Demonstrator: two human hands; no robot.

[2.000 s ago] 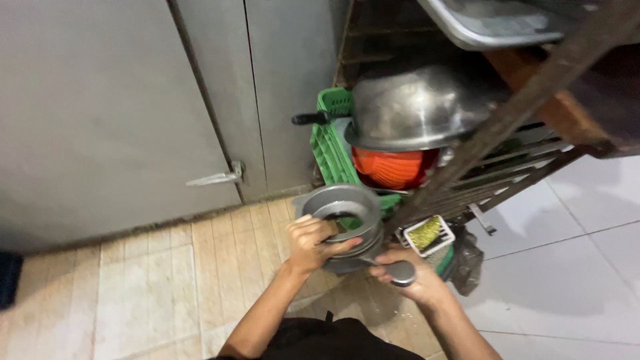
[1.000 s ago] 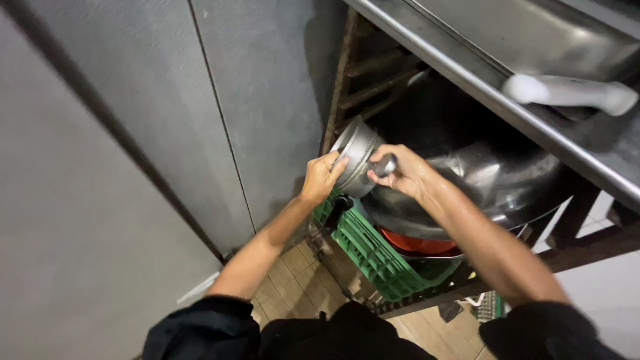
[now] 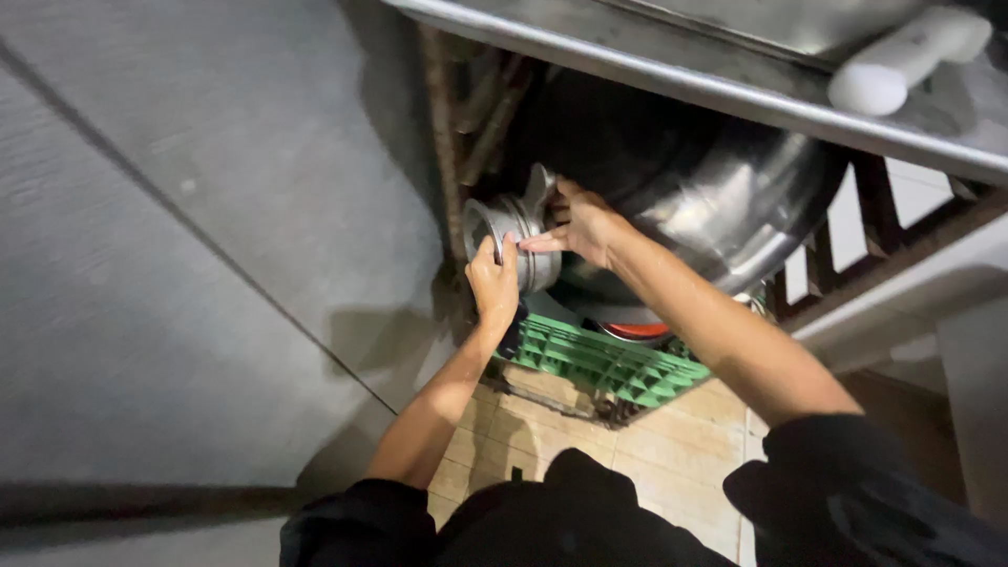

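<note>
A round grey metal vessel (image 3: pixel 538 269) with ridged sides and a handle is tilted over the left end of the green plastic crate (image 3: pixel 606 358). My left hand (image 3: pixel 494 287) grips its near rim, thumb and fingers on either side of the wall. My right hand (image 3: pixel 583 224) is at its right side, fingers stretched against the ridges and beside the flat grey handle (image 3: pixel 539 187); whether these fingers are closed on anything is not clear. Right of the vessel lies a large shiny metal bowl (image 3: pixel 724 213), with an orange-red item (image 3: pixel 636 329) partly showing beneath it.
A metal shelf edge (image 3: pixel 669 83) runs above my hands, with a blurred white object (image 3: pixel 906 67) on it. A tall grey panel (image 3: pixel 197 236) stands at the left. Brown slats (image 3: pixel 858 236) of the rack are at the right. Tiled floor (image 3: pixel 677 453) shows below the crate.
My hands and the metal vessel have moved from over the floor to the rack, above the green crate. My right hand has shifted off its earlier closed hold on the handle. The view has swung strongly.
</note>
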